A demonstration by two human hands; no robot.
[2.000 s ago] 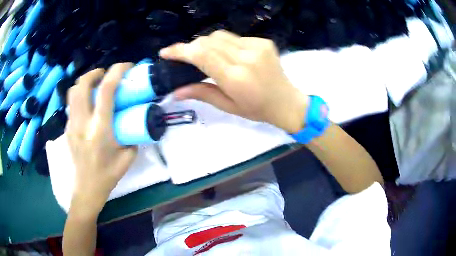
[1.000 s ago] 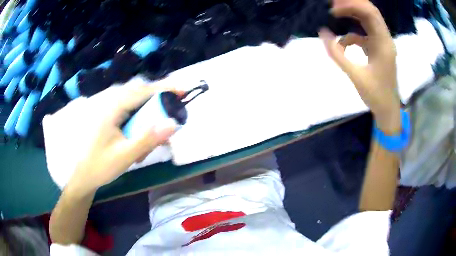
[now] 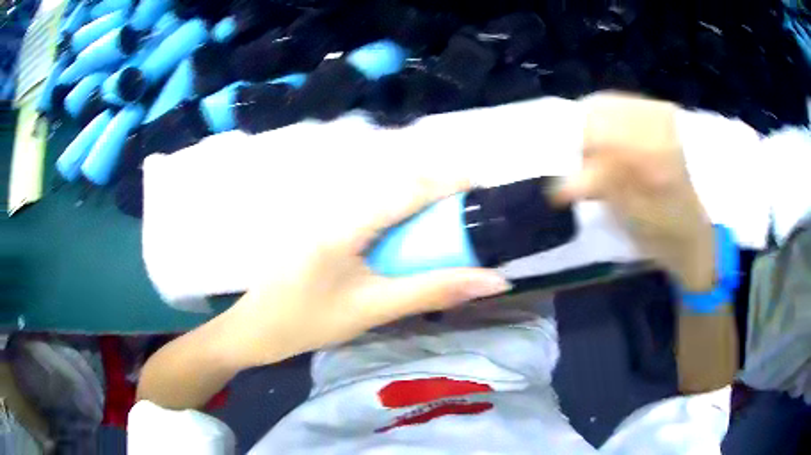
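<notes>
My left hand [image 3: 329,289] holds a light-blue housing [image 3: 425,242] near the front edge of the white padding [image 3: 267,213]. A black end cap [image 3: 520,224] sits on the housing's right end. My right hand [image 3: 636,169] is blurred; its fingertips are at the cap's far right end, and whether they grip it I cannot tell. The housing's left end is hidden in my left hand.
A large dark heap of black end caps [image 3: 445,67] lies behind the padding. Blue housings [image 3: 169,49] are piled at the back left. A yellowish paper strip [image 3: 28,160] lies on the green table [image 3: 80,258] at the far left.
My right hand has come down from the heap to the housing. The leads that stuck out of the housing no longer show; a black cap covers that end. The view has shifted.
</notes>
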